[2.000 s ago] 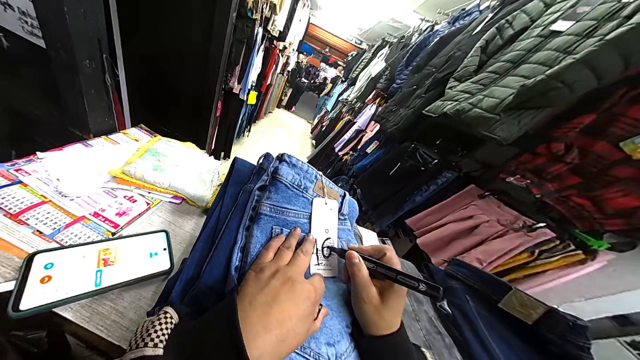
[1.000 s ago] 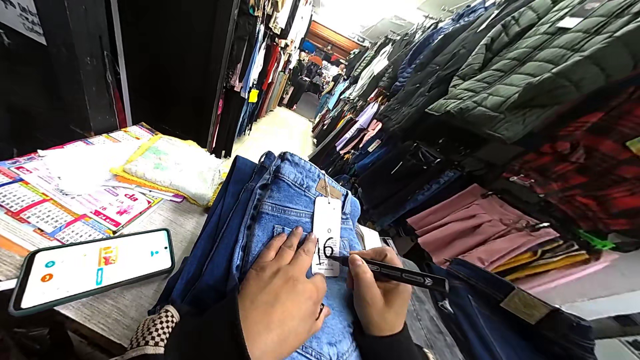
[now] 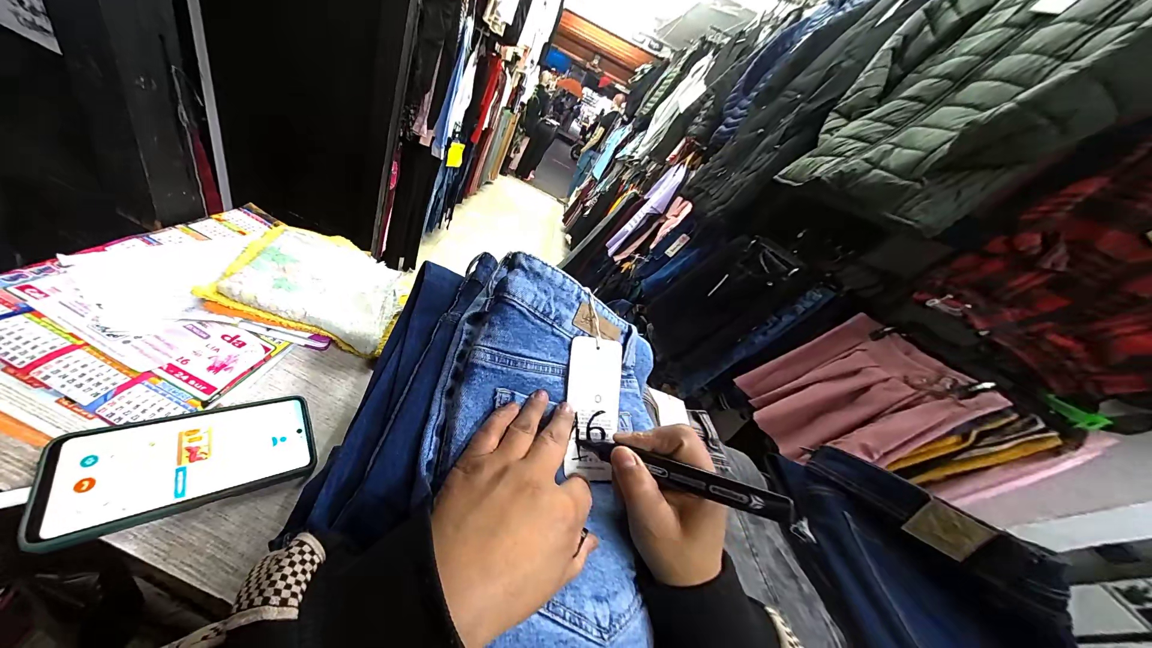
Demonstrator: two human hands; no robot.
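Observation:
Folded blue denim jeans (image 3: 531, 351) lie on top of other jeans in front of me. A white paper hang tag (image 3: 594, 369) is strung to their waistband beside a tan leather patch (image 3: 596, 320); handwritten black digits stand on its lower half. My left hand (image 3: 513, 513) presses flat on the denim, its fingertips at the tag's left edge, with a dark ring on one finger. In my right hand (image 3: 670, 504) is a black marker pen (image 3: 711, 484), held between thumb and fingers, its tip on the tag at the digits.
A smartphone (image 3: 175, 463) with a lit screen lies on the grey wood-look table (image 3: 216, 549). Behind it are printed calendar sheets (image 3: 81, 360) and a yellow-edged cloth-like packet (image 3: 310, 279). Pink garments (image 3: 864, 387) and dark jeans (image 3: 900, 540) are at right. Clothes racks flank an aisle with people beyond.
The marker's tip and my right hand have shifted slightly on the tag. My left hand has stayed on the jeans.

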